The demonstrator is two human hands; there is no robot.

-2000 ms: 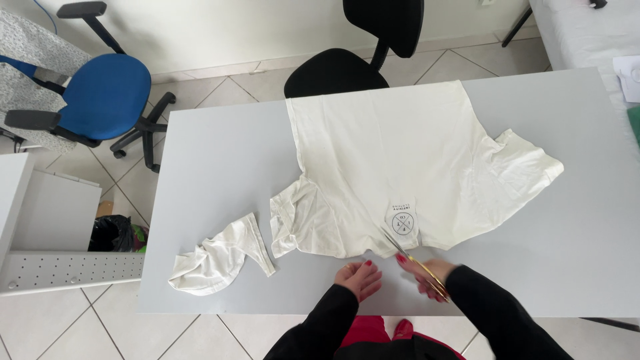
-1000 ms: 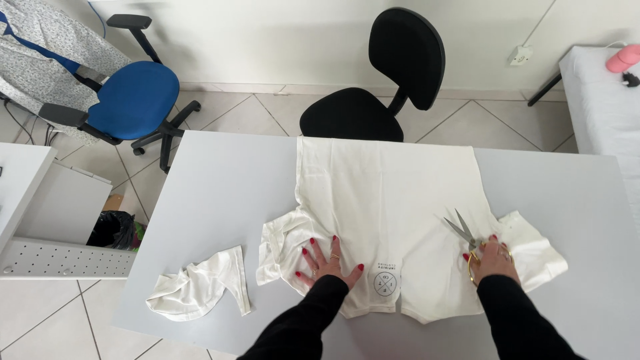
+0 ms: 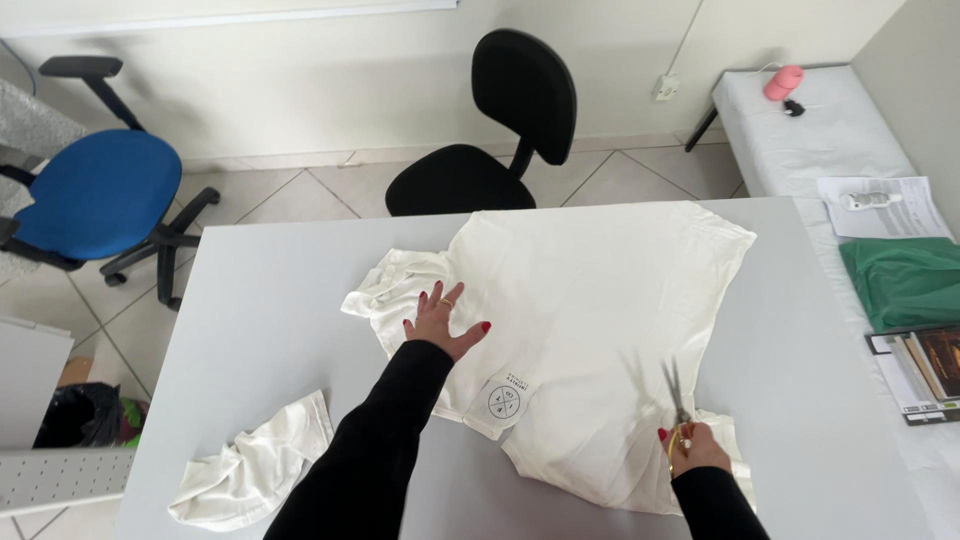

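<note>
A white fabric garment [image 3: 592, 300] with a printed round emblem lies spread over the grey table [image 3: 247, 300]. My left hand [image 3: 442, 322] rests on its bunched left part, fingers apart, holding nothing. Scissors [image 3: 677, 397] with gold handles are in my right hand [image 3: 697, 448], over the garment's lower right part, blades pointing away from me and slightly parted. A separate crumpled white cloth piece [image 3: 255, 465] lies at the lower left, beside my left sleeve.
Beyond the table stands a black chair [image 3: 465, 180]; a blue chair [image 3: 105, 191] is at the left. On the right, a white-covered bed or bench [image 3: 840, 135] holds a green cloth or bag [image 3: 904, 281], papers and a pink object [image 3: 784, 82]. A black bin bag [image 3: 82, 416] is at lower left.
My hands have moved apart since the oldest frame, and my left hand has come onto the garment. The garment has turned on the table, its far right corner now reaching further right.
</note>
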